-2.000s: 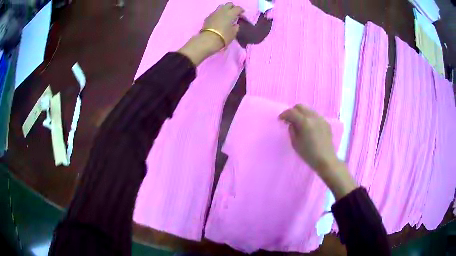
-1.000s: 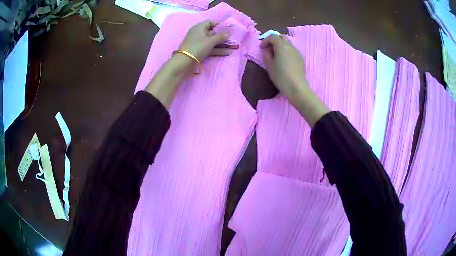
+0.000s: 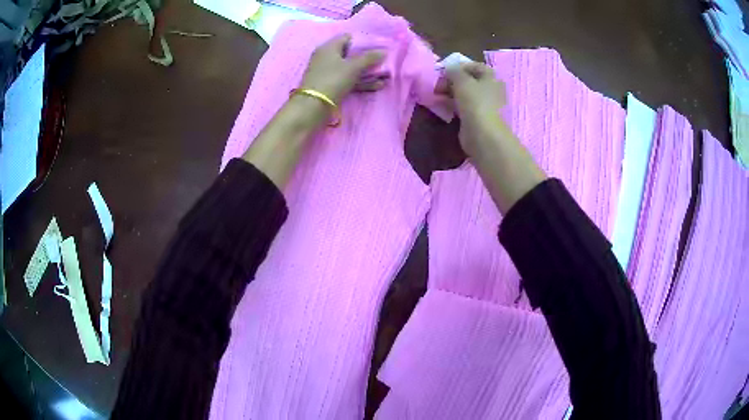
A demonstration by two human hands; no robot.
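A long pink ribbed panel stack [image 3: 320,246] lies in front of me, its top end rumpled. My left hand [image 3: 345,67] grips the gathered pink fabric there, fingers curled into it. My right hand [image 3: 475,86] pinches the corner of the same end beside a small white piece [image 3: 454,60]; whether the white piece is paper or a strip I cannot tell. A second pink panel stack [image 3: 526,156] lies to the right, with a folded pink layer [image 3: 472,349] over its lower part.
White paper [image 3: 636,176] shows between pink stacks, with more ribbed pink pieces [image 3: 714,262] at the right. Cream slips [image 3: 80,299] and a white tie strip [image 3: 105,271] lie at the left. Tangled scraps [image 3: 90,16] are at the top left, papers [image 3: 733,49] at the top right.
Both hands have moved to the top end of the left stack; the right hand left the folded layer. Over the last second that end became more rumpled and its corner shifted slightly right.
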